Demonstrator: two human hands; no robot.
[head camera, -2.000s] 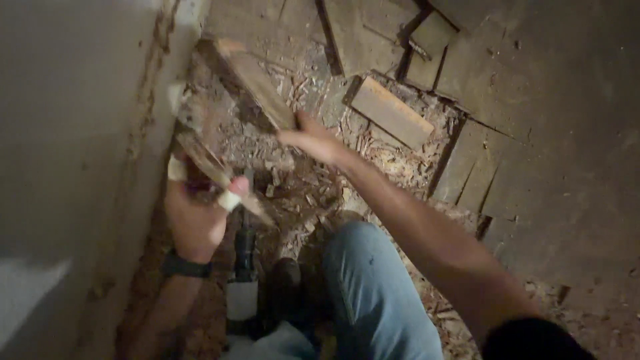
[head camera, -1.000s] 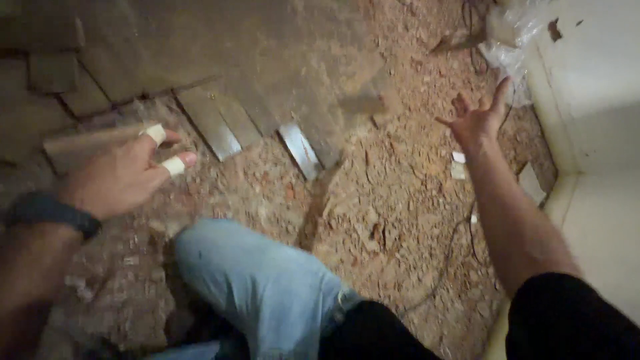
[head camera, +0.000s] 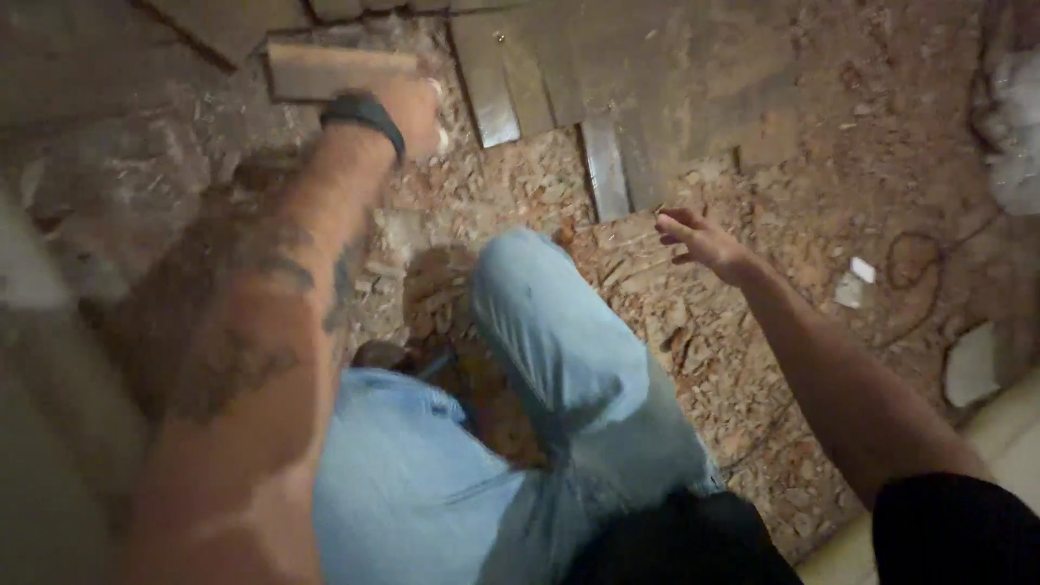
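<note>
My left hand (head camera: 410, 114), with pale wraps on its fingers and a dark band on the wrist, is at the upper left, beside or over the right end of a short wooden board (head camera: 341, 71). Blur and the wrist hide whether it grips the board. My right hand (head camera: 700, 244) hangs over the debris with its fingers spread and nothing in it. Just left of its fingertips lie floor planks, one with a shiny end (head camera: 608, 175). Another shiny-ended plank (head camera: 491, 106) lies to the right of my left hand.
Broken chips and rubble (head camera: 715, 357) cover the ground around my jeans-clad knee (head camera: 561, 325). Planks still joined as flooring (head camera: 650, 73) run along the top. At the right are a thin cable (head camera: 934, 284), small white pieces (head camera: 861, 270), clear plastic (head camera: 1016, 138) and a pale flat piece (head camera: 972, 366).
The view has swung far from the wall at the left. My right hand, at a long board two seconds ago, is now empty; one second ago it reached toward the plastic, and it has since drawn back.
</note>
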